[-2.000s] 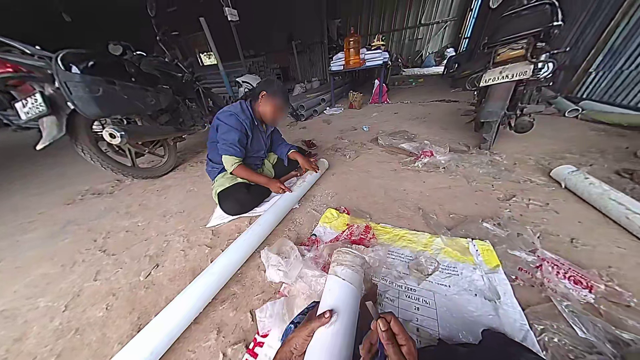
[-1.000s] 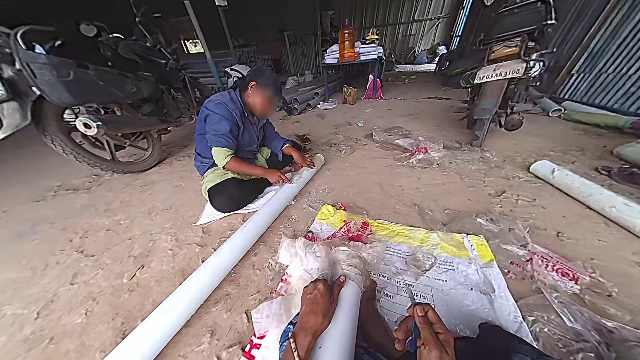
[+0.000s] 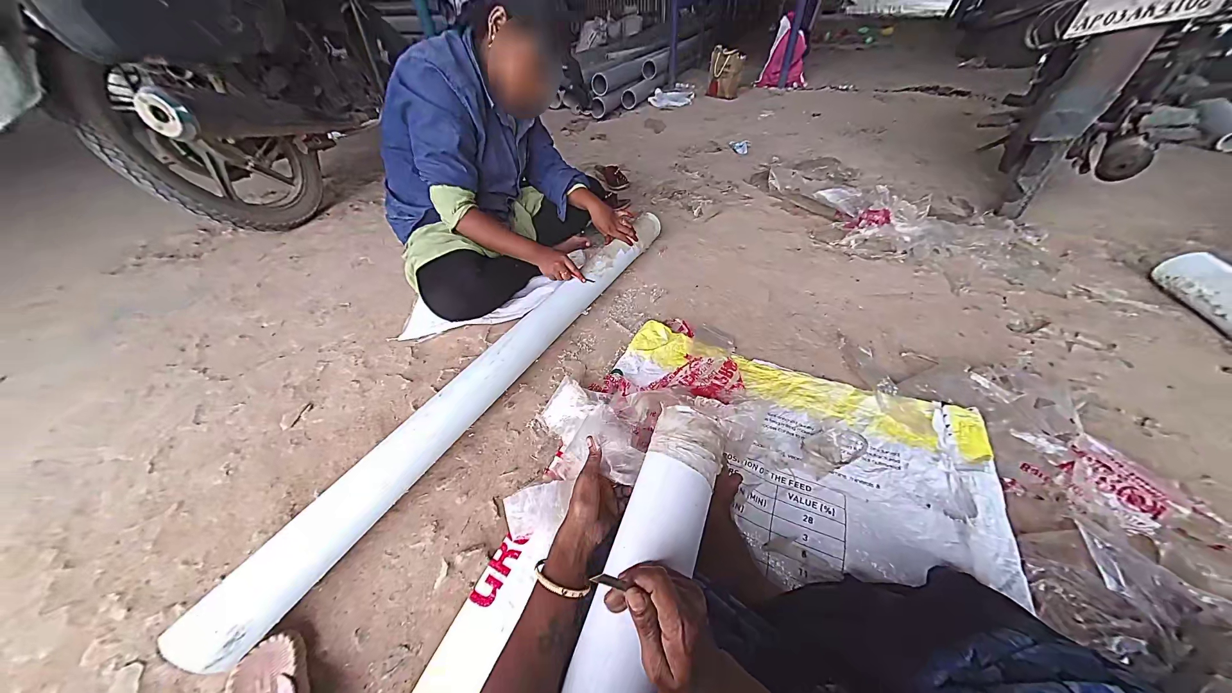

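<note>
A white plastic pipe lies lengthwise before me, with crinkled clear film or tape residue around its far end. My left hand is at the pipe's left side, fingers pointing up beside loose clear plastic film; its grip is partly hidden. My right hand is over the pipe, closed on a small thin tool, whose dark tip points left. Under the pipe's far part is a printed feed sack with a yellow band. A dark limb, partly hidden, shows right of the pipe.
A seated person touches the far end of a long white pipe on my left. Film scraps lie at right. Motorcycles stand at back left and right. Grey pipes are stacked behind; another pipe lies far right.
My left hand has moved from atop the pipe's far end to its left side. My right hand, with the tool, has come from the right onto the pipe. The view has tilted down.
</note>
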